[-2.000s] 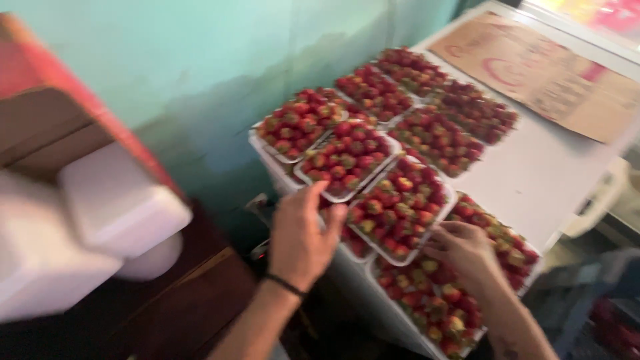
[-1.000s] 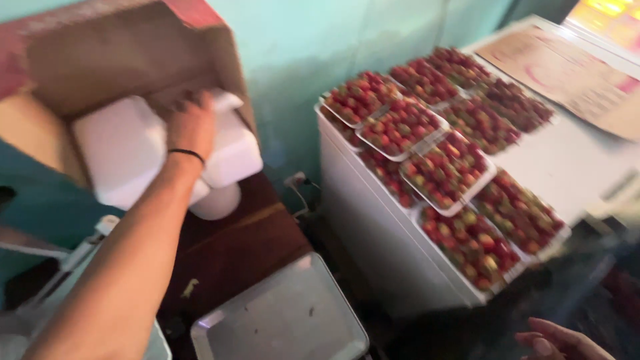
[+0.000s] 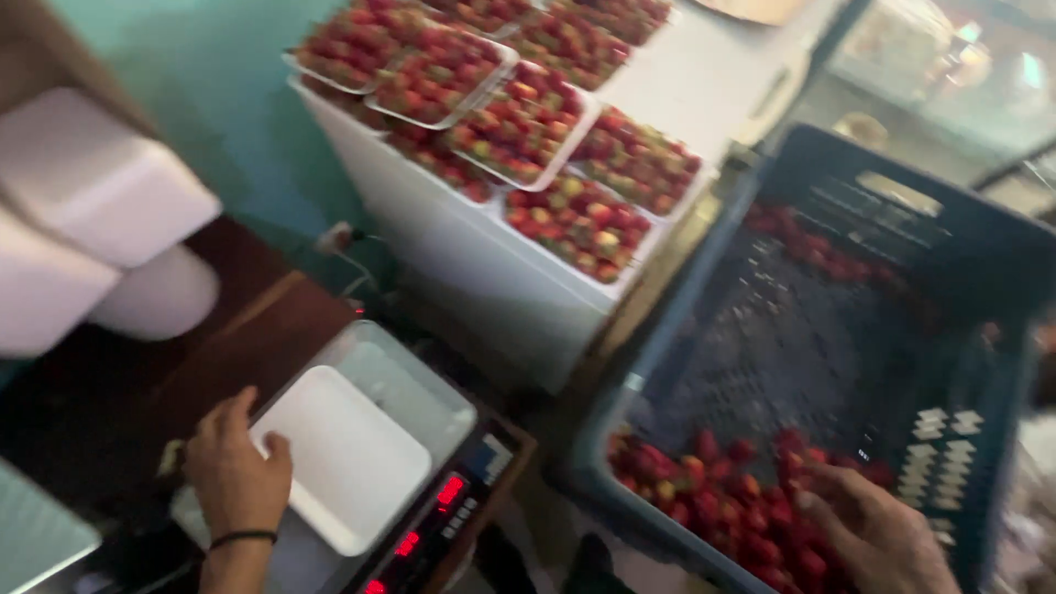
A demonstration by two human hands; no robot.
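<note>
An unfilled white foam tray lies on the metal pan of a digital scale with a lit red display. My left hand, a dark band at its wrist, is at the tray's left edge, thumb over the rim; whether it grips the tray is unclear. At the lower right, my right hand reaches into a dark blue plastic crate, its fingertips on the strawberries heaped at the near end. Whether it holds one is hidden.
Several strawberry-filled foam trays stand on a white chest-like unit, some stacked overlapping. Stacks of white foam trays are at the left, above a dark brown wooden surface. A plug and cable hang by the wall.
My left hand has moved from the foam tray stack in the box to the scale, where a white tray now lies. My right hand is now at the strawberries in the crate. The view has swung downward.
</note>
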